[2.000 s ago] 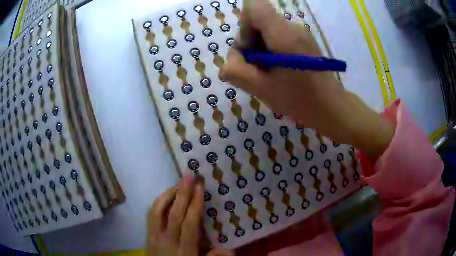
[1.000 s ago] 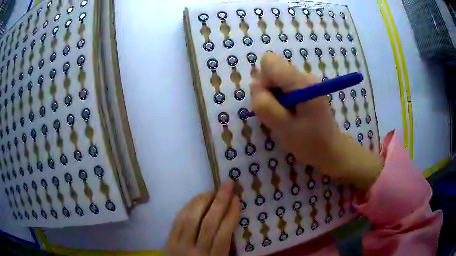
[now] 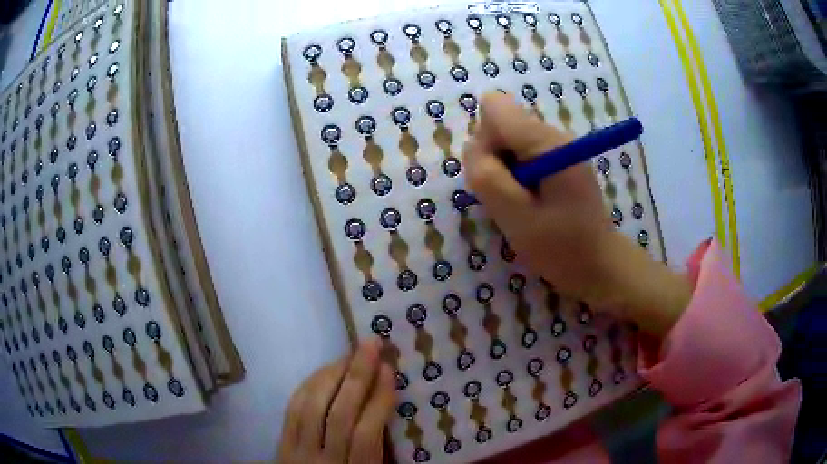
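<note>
A white panel (image 3: 299, 100) with tan edges lies flat in front of me, covered with rows of dark-rimmed rings joined by tan shapes. My right hand (image 3: 544, 199) is over its middle and holds a blue pen (image 3: 585, 152). The pen's back end points to the upper right and its tip is at a ring (image 3: 462, 199) in the third band of pairs. My left hand (image 3: 340, 408) rests with its fingers on the panel's lower left edge and grips nothing that I can see.
A stack of similar panels (image 3: 82, 227) with tan-brown edges stands at the left. A grey ribbed stack (image 3: 771, 41) is at the upper right. Yellow tape lines (image 3: 712, 136) run down the white table top at the right. Pink sleeves show at the lower right.
My right hand has moved from the top rows down to the third band, and since the second frame one ring to the right. The pen has tilted upward. The whole view has shifted.
</note>
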